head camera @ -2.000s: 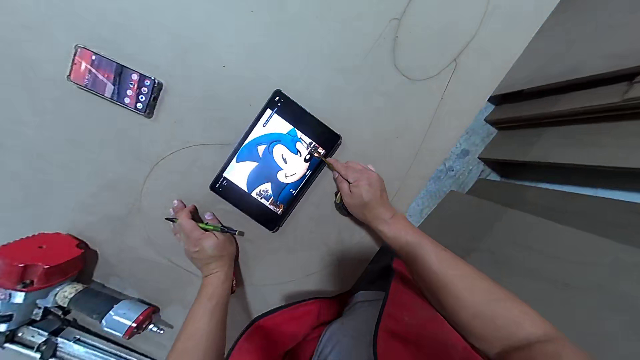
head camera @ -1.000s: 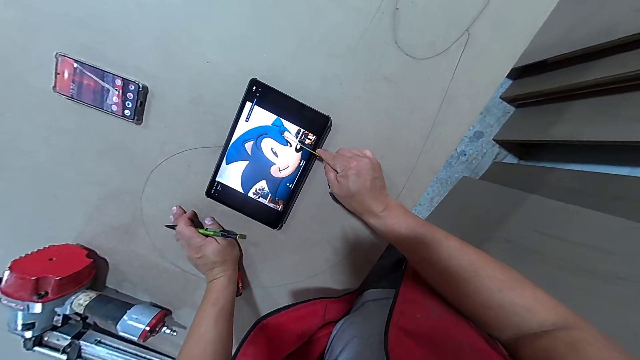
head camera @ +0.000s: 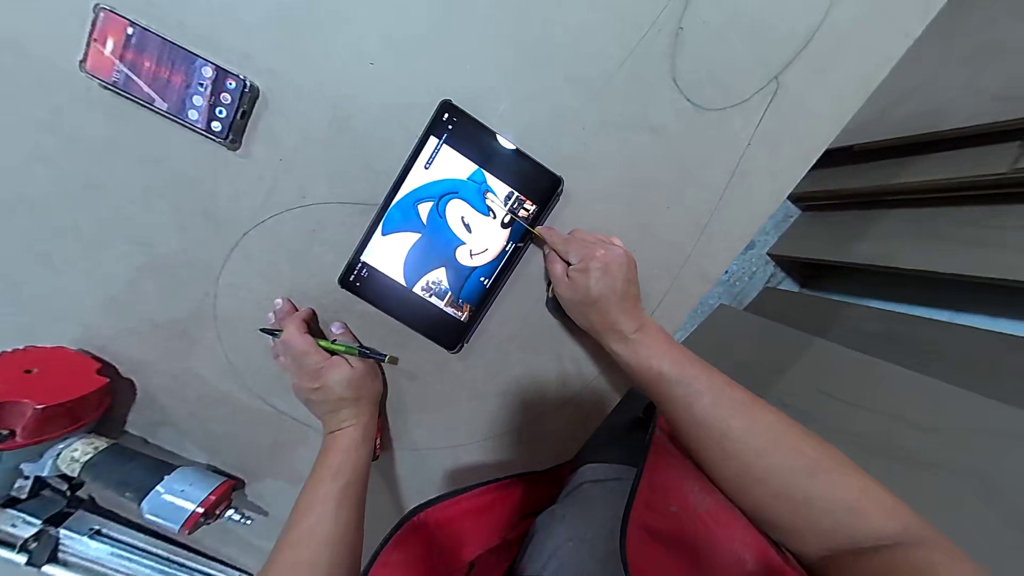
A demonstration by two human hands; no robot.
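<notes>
A tablet [head camera: 453, 228] in a dark case lies tilted on a grey board [head camera: 480, 48], its screen showing a blue cartoon hedgehog. My left hand [head camera: 332, 372], left of and below the tablet, holds a green and black pen [head camera: 340, 347] between its fingers. From the right, my right hand [head camera: 592, 276] grips a thin pointed tool [head camera: 524, 226], its tip over the hedgehog's head on the screen; whether it touches cannot be told. Something dark shows partly under that hand. A red-ended item, mostly hidden, lies by my left wrist. Thin curved pencil lines run over the board around the tablet.
A smartphone [head camera: 170, 78] with its screen lit lies at the upper left. A red and silver pneumatic nailer [head camera: 120, 472] rests at the lower left. Beyond the board's right edge are stacked grey boards or panels [head camera: 904, 256], with gaps between them.
The tip of the tool in my right hand has moved to the left over the tablet's screen. My left hand still holds the pen.
</notes>
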